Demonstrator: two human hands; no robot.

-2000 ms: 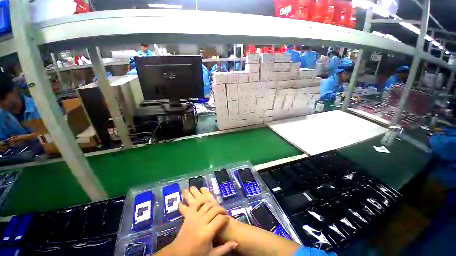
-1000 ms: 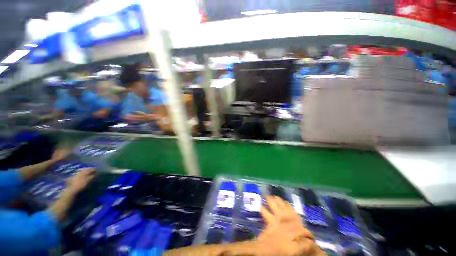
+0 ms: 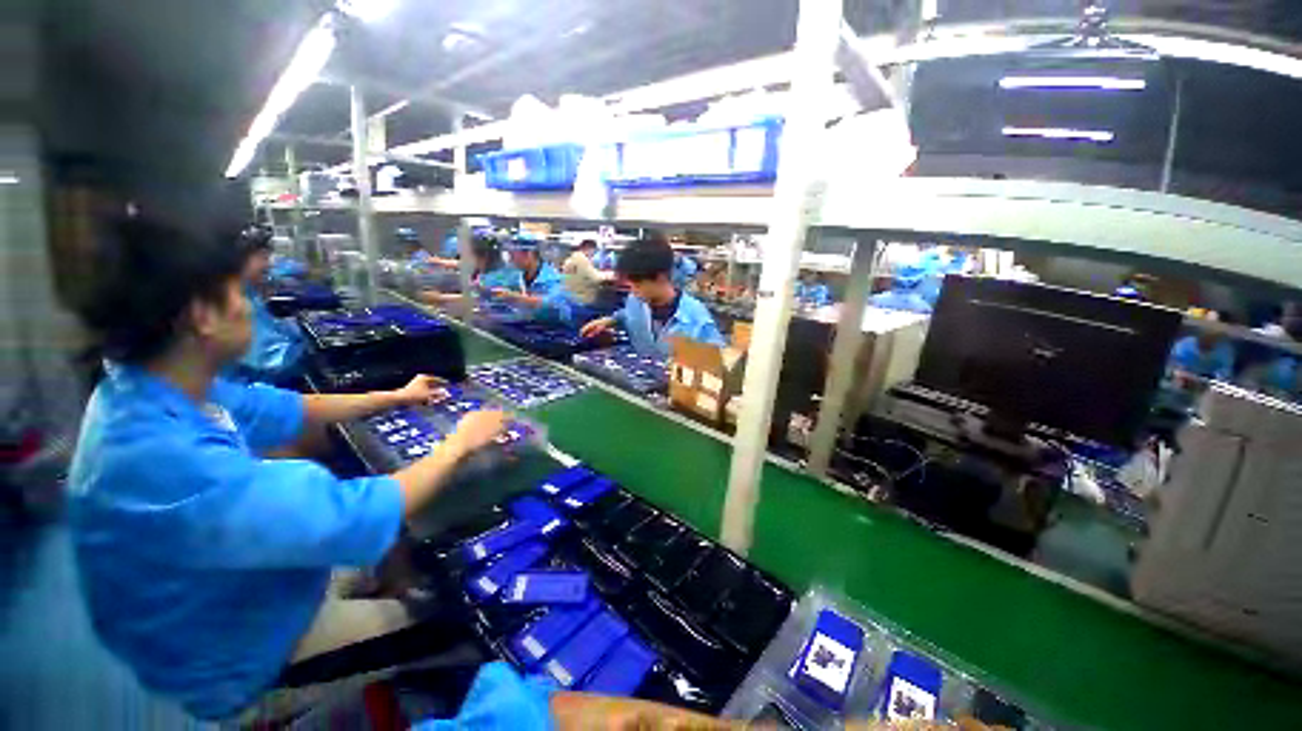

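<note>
The clear blister tray (image 3: 745,688) is at the bottom right, cut off by the lower edge. In it lie two phone backs with labels, one (image 3: 830,658) beside the other (image 3: 911,691). My left forearm comes in from a light blue sleeve along the bottom edge and reaches over the tray. My left hand (image 3: 985,706) is almost wholly cut off at that edge, so its grip is hidden. My right hand cannot be made out. Left of the clear tray, the black blister tray (image 3: 735,607) holds several loose blue back covers (image 3: 548,587) in its left part.
A person in a light blue smock (image 3: 229,528) sits close on the left, both hands over a tray of phones (image 3: 414,433). The green conveyor belt (image 3: 657,481) runs behind the trays. A white shelf post (image 3: 771,286) stands before it. A black monitor (image 3: 1050,357) and boxes (image 3: 1228,500) are beyond.
The view has swung left, bringing the neighbouring person fully into view. The clear tray has shifted to the lower right corner. My left hand, earlier spread over the tray, is now mostly below the edge.
</note>
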